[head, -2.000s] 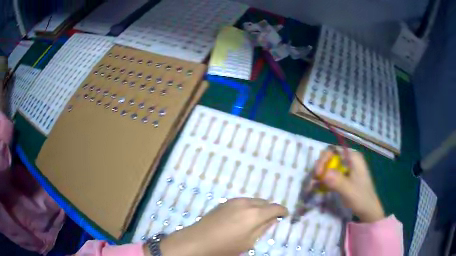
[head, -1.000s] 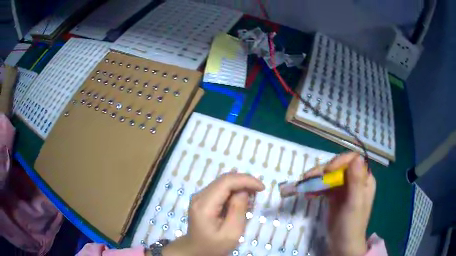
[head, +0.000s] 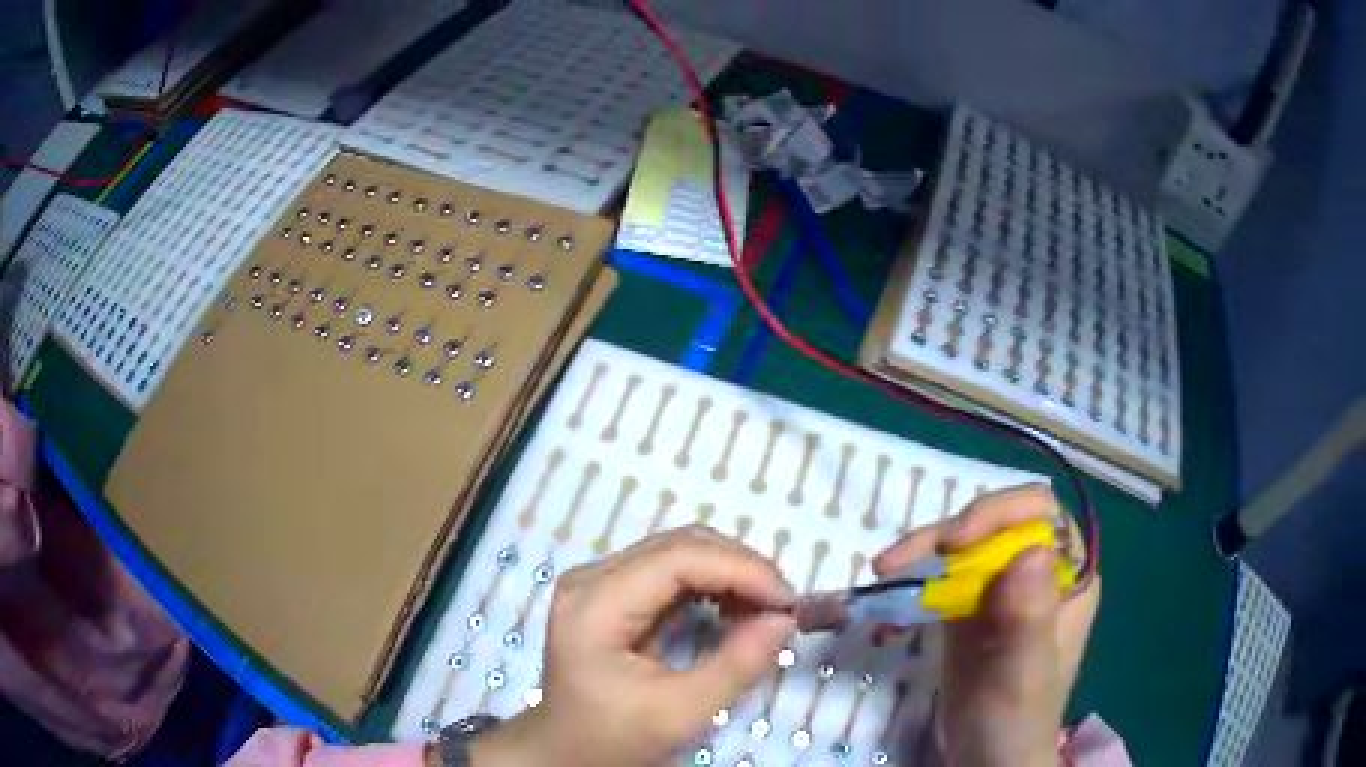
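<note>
My right hand (head: 996,614) holds the yellow wired tool (head: 1001,570), its grey tip pointing left. My left hand (head: 652,644) has thumb and forefinger pinched at the tool's tip; a thin dark piece shows between them, too small to identify. Both hands are over the near half of the white work board (head: 524,442). Rows of tan dumbbell-shaped strips (head: 731,444) lie on its far part. Strips with bright round ends (head: 511,640) lie on its near part. Silver studs (head: 393,240) stand in rows on the brown cardboard (head: 285,495) at left.
The red cable (head: 809,352) crosses from the top to my right hand. A stack of filled boards (head: 1049,270) lies at right, crumpled clear plastic (head: 794,143) and a yellow-white slip (head: 682,188) behind. More filled boards (head: 195,225) lie at upper left. A person's pink sleeve (head: 90,584) shows at left.
My right hand has brought the tool's tip to my left fingertips, after both hands rose from the board. The red cable has swung left into a wide curve.
</note>
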